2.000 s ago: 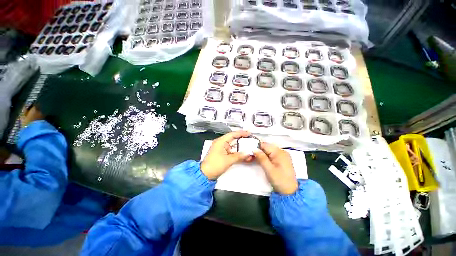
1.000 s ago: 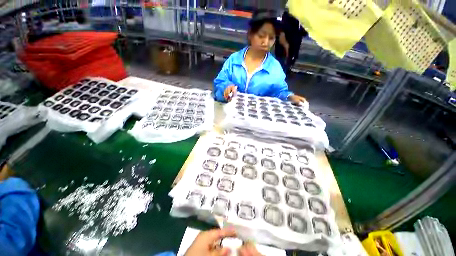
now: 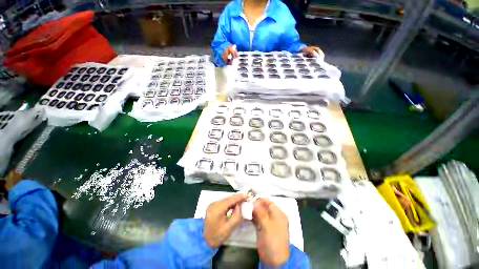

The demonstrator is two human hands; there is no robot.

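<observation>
My left hand (image 3: pixel 225 218) and my right hand (image 3: pixel 271 230) meet at the lower middle. Their fingertips hold a small housing with a white piece (image 3: pixel 248 209) on it; the fingers hide most of it. Under the hands lies a flat white sheet (image 3: pixel 295 218). Just beyond is a white blister tray (image 3: pixel 252 184) with rows of rounded-square housings and two bare spots in its fourth row. It rests on a tan board (image 3: pixel 347 137).
Tiny white bits (image 3: pixel 134 181) lie left. White strips (image 3: pixel 381 228), a yellow bin (image 3: pixel 391 202) and a pale bundle (image 3: pixel 456 205) are right. More trays (image 3: pixel 142 107) stand behind. A person in blue (image 3: pixel 257 35) touches a tray stack. Another blue sleeve (image 3: pixel 29 223) is far left.
The view tilted up, then partly back down, so my hands show fully again. The held housing appears turned more edge-on than two seconds ago. The tray's layout looks the same.
</observation>
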